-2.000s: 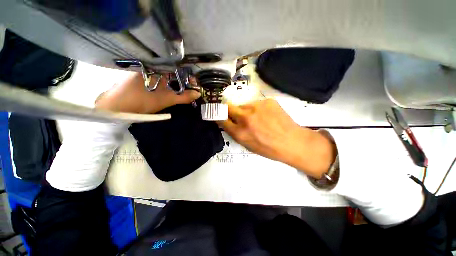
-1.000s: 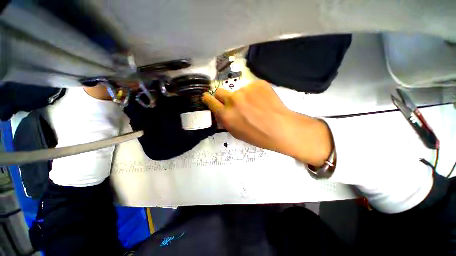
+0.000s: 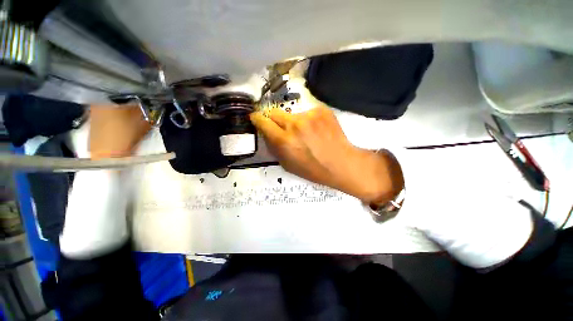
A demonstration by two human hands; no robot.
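A black fabric piece point(image 3: 185, 149) lies on the machine bed, partly hidden by the white ribbed tension knob point(image 3: 238, 144). My left hand point(image 3: 116, 130) is blurred at its left edge; its fingertips are hidden behind the metal thread guides, so its grip cannot be told. My right hand point(image 3: 314, 141) is bent, thumb and index fingertips close together at the knob's right side, beside the needle plate point(image 3: 286, 100). Whether they pinch fabric or thread cannot be told. The presser foot area point(image 3: 276, 78) shows above my right fingers.
The pale machine head point(image 3: 352, 22) fills the top. A black panel stack point(image 3: 371, 81) lies right of the needle. Red and black snips point(image 3: 523, 160) lie at right. A long grey bar point(image 3: 81, 162) crosses at left. Black pieces point(image 3: 38, 119) and a blue crate point(image 3: 163, 276) are at left.
The black fabric has moved up and away from the table's front edge, and less of it shows. My right fingertips have shifted left in view. The camera view has shifted too.
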